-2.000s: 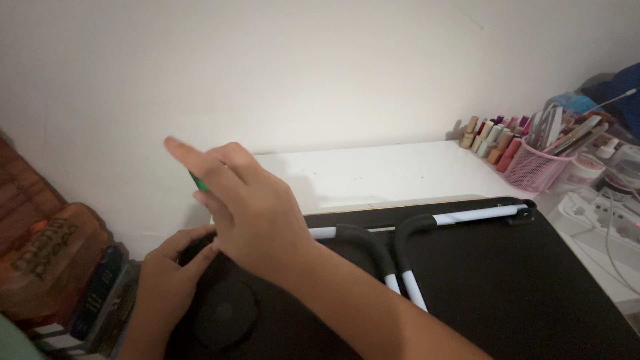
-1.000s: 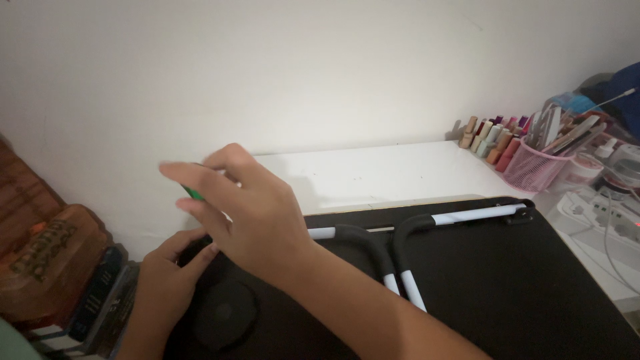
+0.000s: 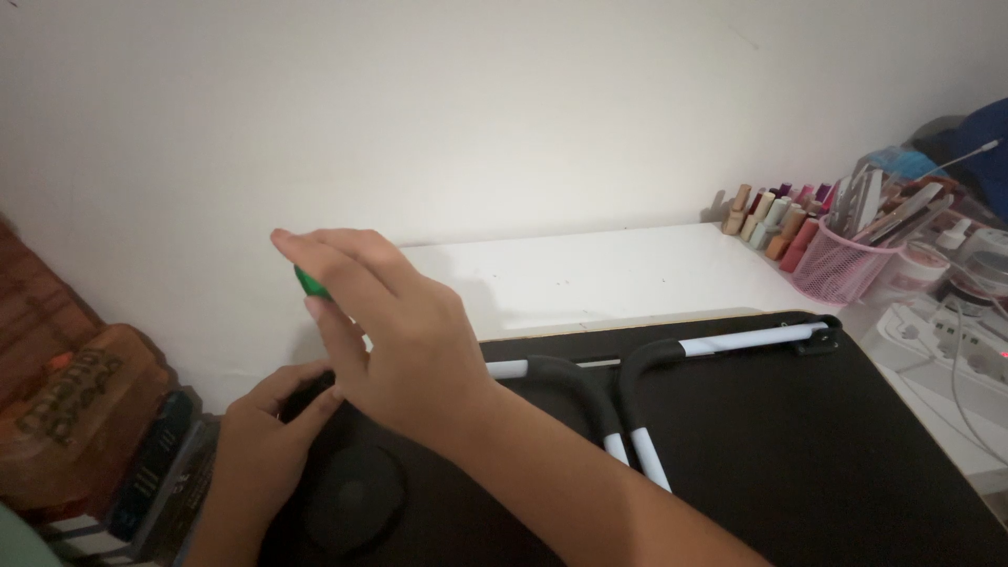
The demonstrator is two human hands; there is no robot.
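Between the thumb and fingers of my right hand [image 3: 409,339] is a small green object [image 3: 310,283], mostly covered by the fingers; a screwdriver handle or another tool cannot be told apart here. My left hand [image 3: 268,441] grips the far left corner of a black folding lap table [image 3: 756,425], which lies with its legs upward. Its white metal legs [image 3: 752,339] have black curved sleeves and lie folded flat. A round black recess or disc [image 3: 352,494] shows on the panel near my left hand. My right hand is raised above that same corner.
A white desk [image 3: 583,276] runs along the wall. At right stand nail polish bottles [image 3: 776,224], a pink mesh cup [image 3: 843,264] of tools, jars and a white power strip [image 3: 929,339] with cables. Books [image 3: 150,465] and an orange-brown package [image 3: 75,417] are stacked at left.
My right hand has shifted and turned slightly, with the green object still between its fingers. My left hand stays at the table's corner.
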